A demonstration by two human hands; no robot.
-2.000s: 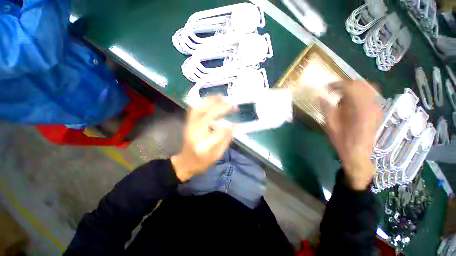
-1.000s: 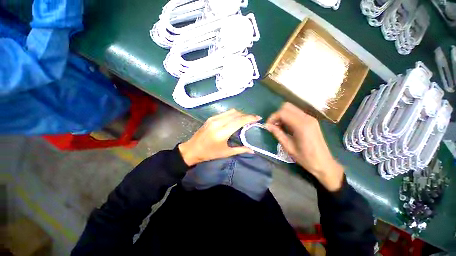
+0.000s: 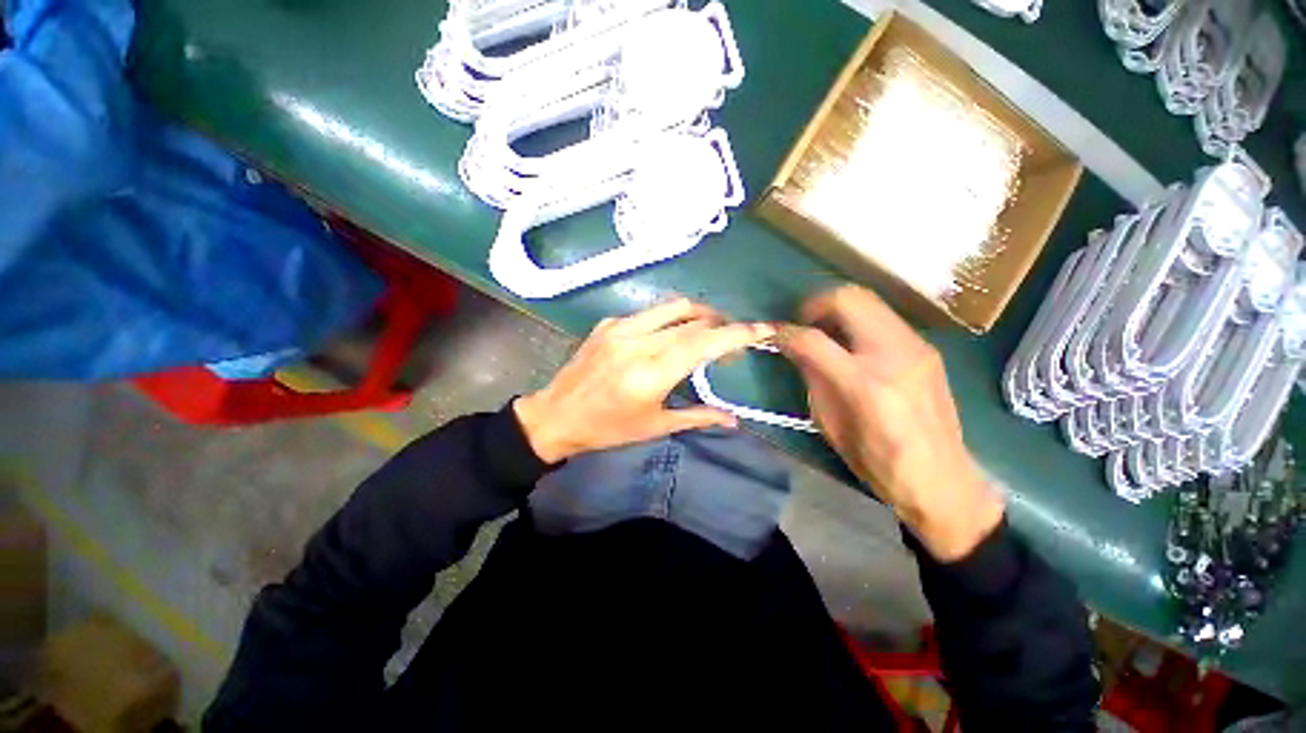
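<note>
A white plastic frame (image 3: 756, 415) is held between both hands at the near bench edge, above the lap. Its open loop points left. My left hand (image 3: 630, 375) grips the loop end between thumb and fingers. My right hand (image 3: 885, 401) is closed over the frame's other end and hides it. Any small pin between the fingertips is hidden. The open pin box (image 3: 819, 236), brown cardboard with pale glittering thin pieces, lies just beyond my right hand.
Left stacks of frames (image 3: 580, 251) lie beyond my left hand. Right stacks of frames (image 3: 1132, 337) stand right of the box, with a heap of small metal parts (image 3: 1217, 551) nearer. More frames (image 3: 1196, 65) lie at far right. A person's blue sleeve (image 3: 172, 215) is at left.
Since two seconds ago, my right hand has come from over the pin box to the frame, which has turned so its loop shows between the hands. Since one second ago, my right hand covers more of it.
</note>
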